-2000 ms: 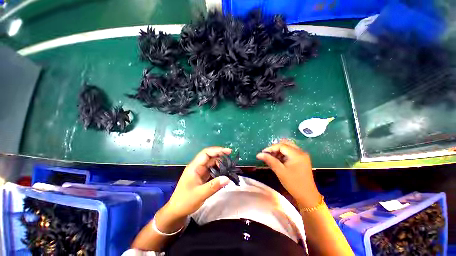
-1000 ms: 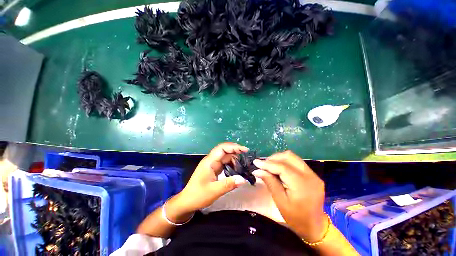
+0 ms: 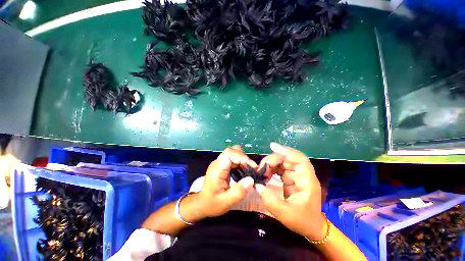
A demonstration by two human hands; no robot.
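A small black spiky piece [image 3: 250, 174] is held between both hands, just below the front edge of the green table, above my lap. My left hand [image 3: 224, 183] pinches it from the left and my right hand [image 3: 289, 186] pinches it from the right; the fingers hide part of it. A large heap of black spiky pieces [image 3: 229, 46] lies at the middle back of the table. A small group of black pieces [image 3: 102, 87] lies at the left. A white glue bottle [image 3: 336, 112] with a yellow tip lies on its side at the right.
Blue bins [image 3: 126, 178] stand below table level at the left, one holding black pieces with gold glints. More blue bins [image 3: 368, 224] stand at the right, with a white paper label [image 3: 414, 203]. A clear divider [image 3: 386, 92] borders the right side; a grey panel [image 3: 23, 81] borders the left.
My right hand has come in from the right and now grips the black piece together with my left hand. The table view has shifted upward in the frame.
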